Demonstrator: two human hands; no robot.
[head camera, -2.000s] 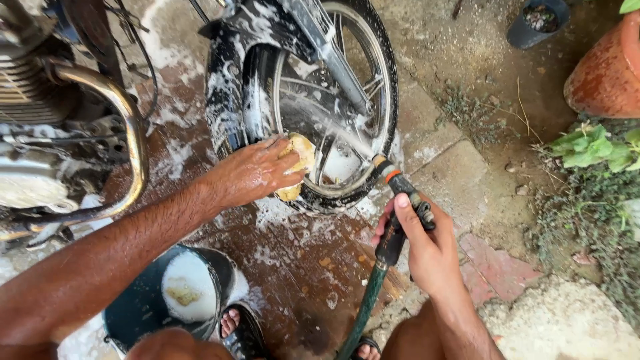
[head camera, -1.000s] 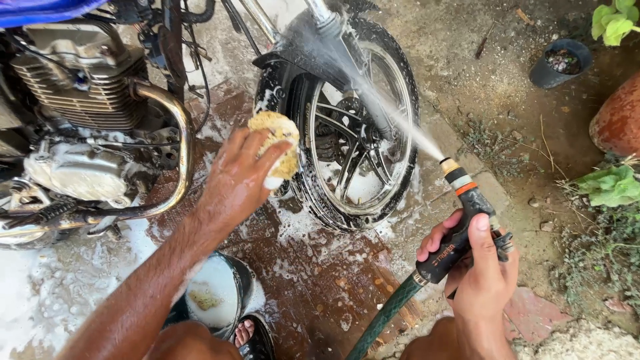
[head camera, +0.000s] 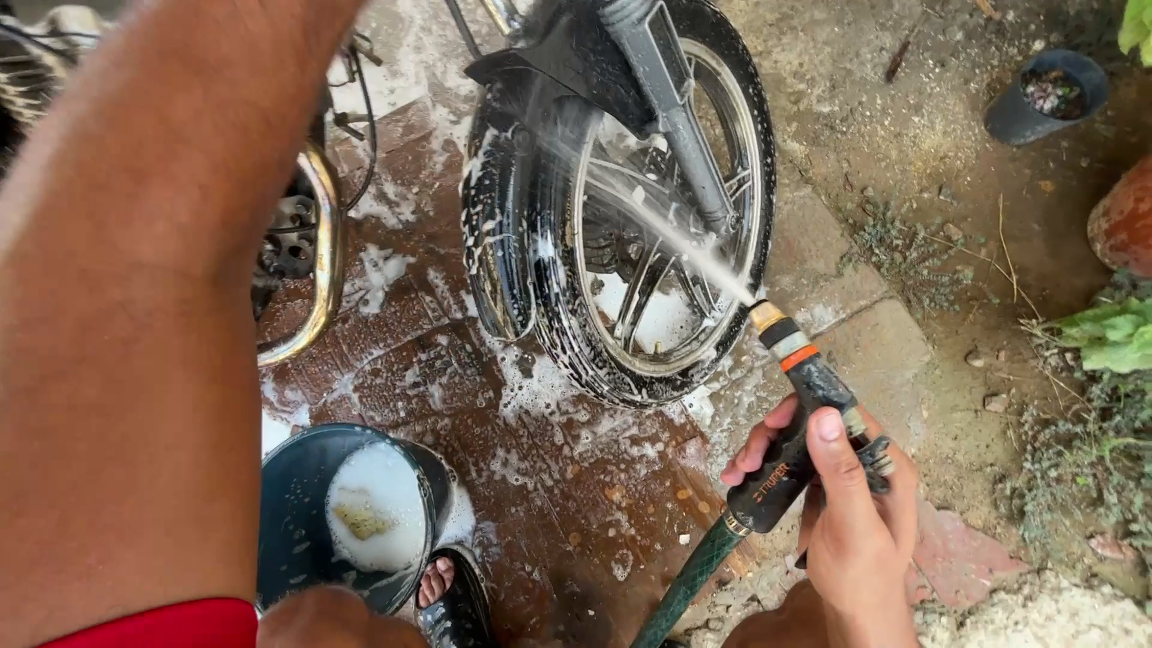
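Observation:
My right hand (head camera: 846, 504) is closed around a black Truper hose nozzle (head camera: 792, 432) joined to a green garden hose (head camera: 697, 571). Water sprays from its brass tip up and left across the motorcycle's front wheel (head camera: 652, 360), toward the black front fender (head camera: 562, 58) and fork leg (head camera: 679, 117). Soap suds cling to the tire. My left forearm crosses the left side of the view, and the hand itself is beyond the top edge. A dark bucket (head camera: 297, 513) stands at lower left, with suds and a yellowish sponge (head camera: 362, 517) inside.
The chrome crash bar (head camera: 326, 261) and part of the engine (head camera: 40, 67) show at left. Wet, sudsy brown tiles (head camera: 531, 486) lie below the wheel. A small dark pot (head camera: 1017, 112), a clay pot (head camera: 1125, 220) and low plants (head camera: 1098, 450) are at right. A sandaled foot (head camera: 450, 603) is beside the bucket.
My left hand, with a yellowish sponge by the front wheel in both earlier frames, has moved up out of view. The nozzle in my right hand keeps spraying.

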